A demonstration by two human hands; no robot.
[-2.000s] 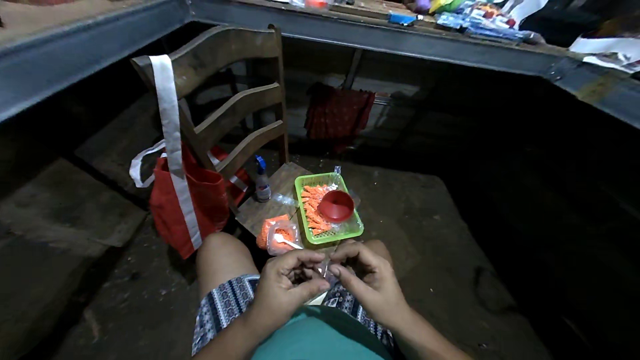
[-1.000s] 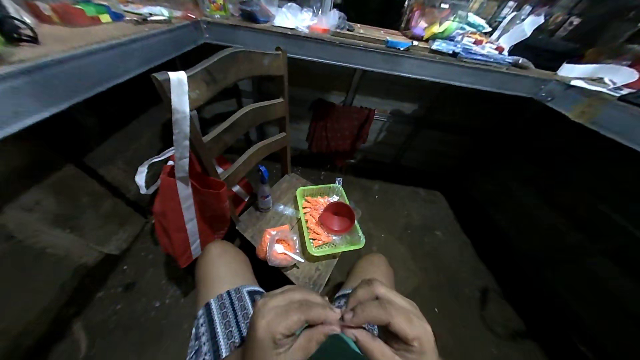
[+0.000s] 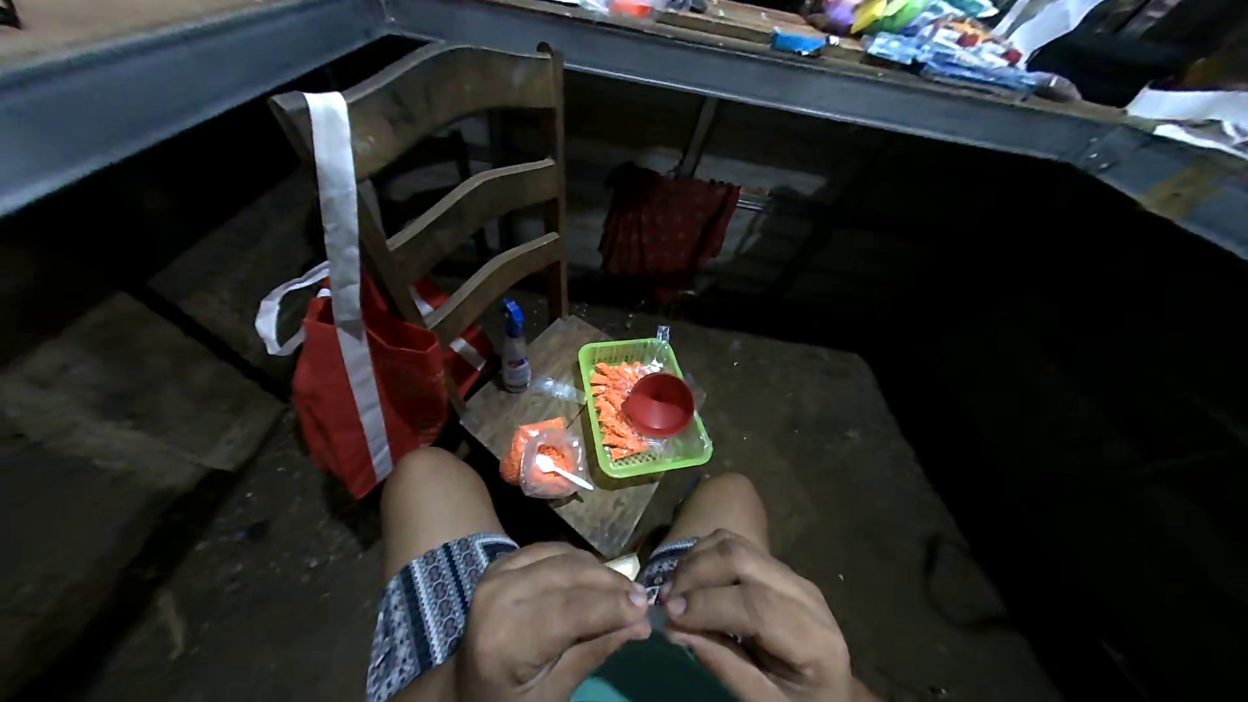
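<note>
My left hand (image 3: 556,619) and my right hand (image 3: 756,614) meet over my lap, pinching a small clear piece of plastic (image 3: 653,593) between thumbs and fingertips. Beyond them, on the wooden chair seat (image 3: 614,517), stands a green plastic basket (image 3: 646,472) with small bags of orange pieces (image 3: 614,409) in it. A red bowl (image 3: 659,405) lies tilted on the basket's right part. Left of the basket is an open clear bag of orange bits (image 3: 554,468) with a white plastic spoon (image 3: 564,473) in it.
A spray bottle with a blue top (image 3: 515,349) stands at the seat's left edge. A red tote bag (image 3: 366,390) hangs from the chair back (image 3: 468,78). A metal-edged table (image 3: 780,102) runs across the top, bearing plastic packets (image 3: 965,54). A red cloth (image 3: 668,224) hangs behind.
Two seconds ago my hands were farther forward, near the basket's lower edge, fingers on a small clear thing. They are now lower, close to my body, with fingertips nearly together.
</note>
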